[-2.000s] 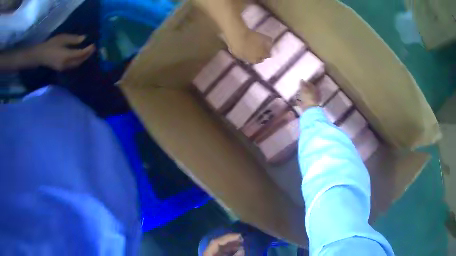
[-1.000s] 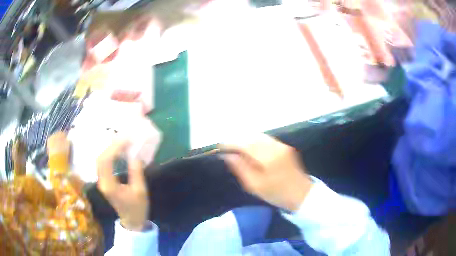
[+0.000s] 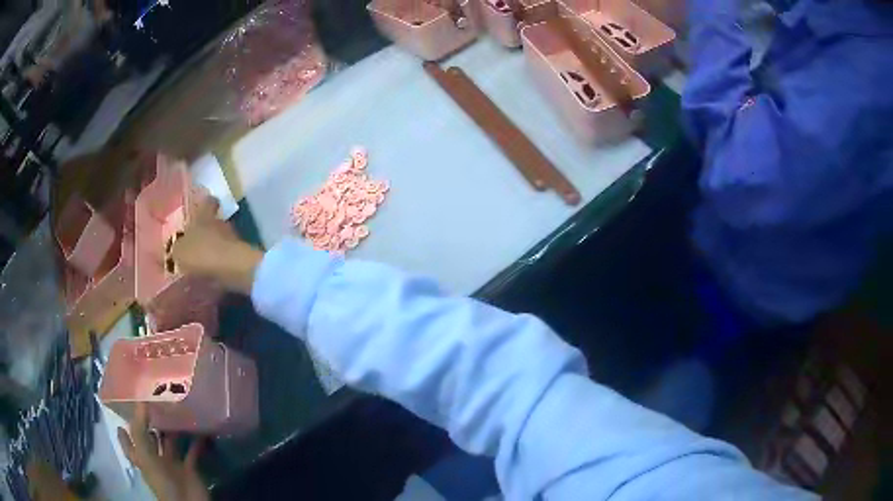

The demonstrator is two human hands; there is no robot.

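My right hand [image 3: 213,247] reaches across to the left and grips the side wall of an open pink housing [image 3: 149,256]. My left hand [image 3: 164,465], low at the left edge of the bench, is on the lower side of another pink housing [image 3: 238,384]; its fingers are partly hidden. This housing is tilted, showing holes along a wall and a dark cut-out inside. A heap of pink strap buttons [image 3: 338,210] lies on the pale work mat [image 3: 421,205]. Two brown straps [image 3: 504,132] lie side by side on the mat.
Pink housings, one with a brown strap [image 3: 599,59], stand at the back right. More housings [image 3: 88,240] are at the left. A crinkled clear bag [image 3: 284,73] lies behind the mat. A co-worker in blue [image 3: 774,166] is at the right.
My right arm has stretched left across the bench, and its hand is now on a housing. My left hand has moved lower left and now has a housing. The view has shifted over the bench.
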